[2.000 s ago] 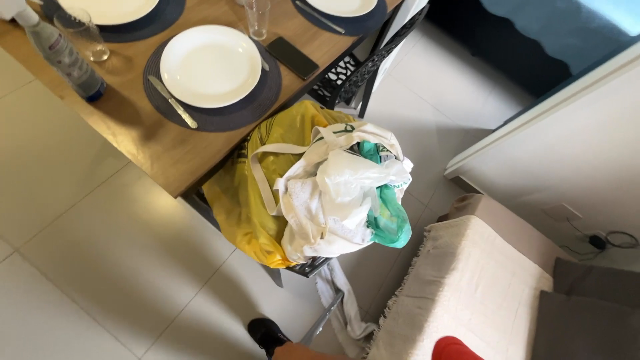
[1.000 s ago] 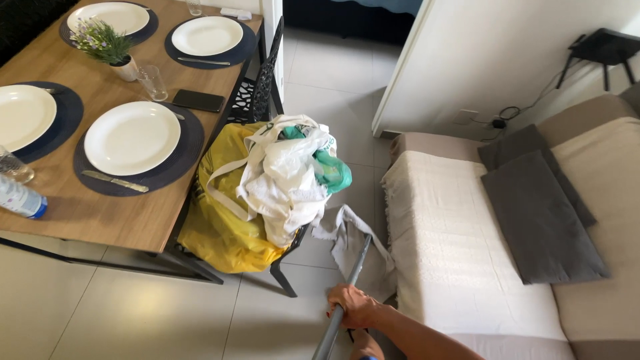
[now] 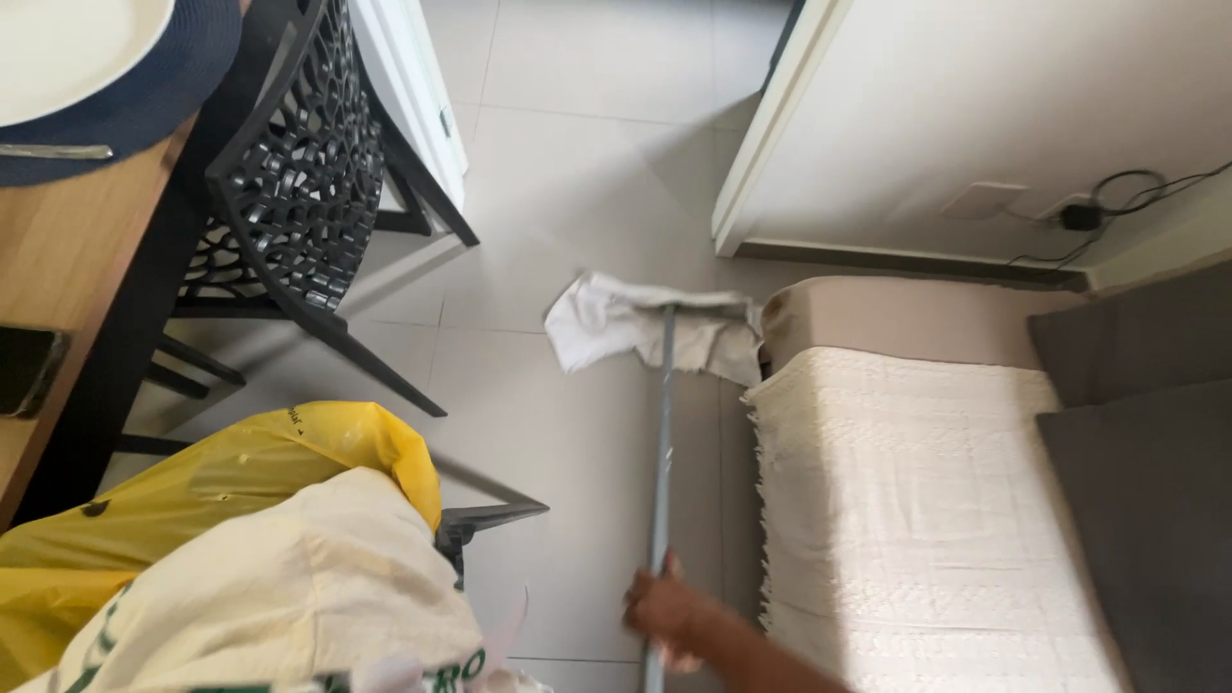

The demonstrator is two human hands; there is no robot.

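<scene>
My right hand (image 3: 674, 611), low and right of centre, is closed around a grey pole (image 3: 662, 462). The pole runs up and away over the floor to a whitish cloth (image 3: 616, 322), which is draped over a head at its far end and lies on the grey tiles. The cloth's right end touches or nearly touches the sofa's front corner. The head itself is mostly hidden under the cloth. My left hand does not show.
On the left are a black openwork chair (image 3: 308, 192), a wooden table (image 3: 106, 241) with a phone (image 3: 29, 371), and a yellow bag (image 3: 241, 462) beside a cream cloth bag (image 3: 298, 568). A sofa with a cream throw (image 3: 943, 520) stands right, below a white wall (image 3: 962, 115) with cables.
The cloth-draped head has moved forward along the floor, to beside the sofa's far front corner. My right hand still grips the pole, as one second ago. The view has shifted closer to the floor passage.
</scene>
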